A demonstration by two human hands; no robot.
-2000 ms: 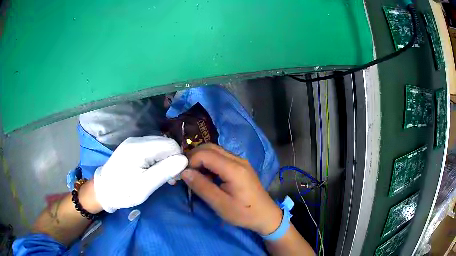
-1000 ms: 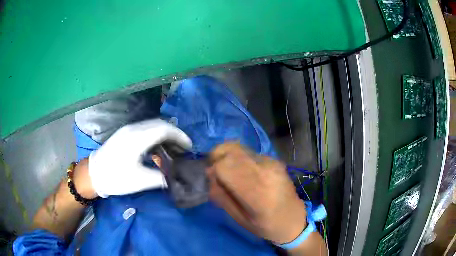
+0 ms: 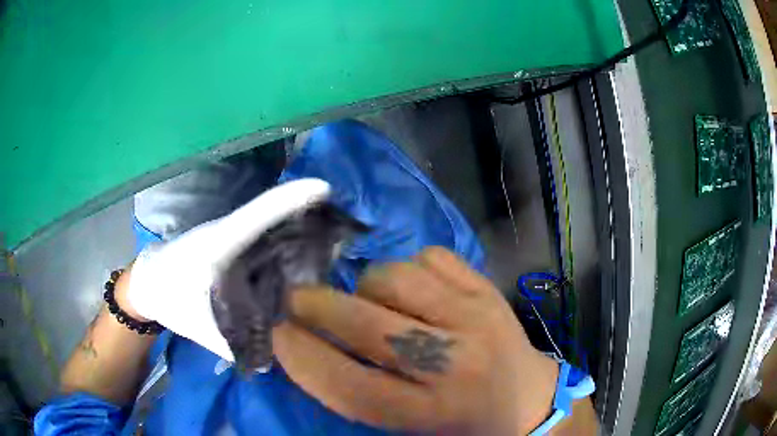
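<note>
A dark, crinkled wrapper or pouch [image 3: 256, 285] is held over my lap, slightly blurred. My left hand [image 3: 192, 272], in a white knit glove, is closed around its far and left sides, with the thumb stretched along the top. My bare right hand [image 3: 417, 345], with a light blue strap at the wrist, is against the wrapper's right side, fingers bent towards it. Its fingertips are hidden at the wrapper, so I cannot tell whether they grip it or reach inside. The wrapper's contents are not visible.
The green bench mat [image 3: 281, 60] spans the top, its edge beyond my hands. On the right, a dark green conveyor belt [image 3: 660, 204] carries several circuit boards [image 3: 720, 153]. A black cable [image 3: 588, 81] crosses from the bench edge to the belt. Blue cable [image 3: 545, 289] hangs below.
The wrapper, earlier low at my lap with yellow marks showing, has been lifted and is now in my gloved left hand. My right hand has moved nearer the camera and lies against the wrapper.
</note>
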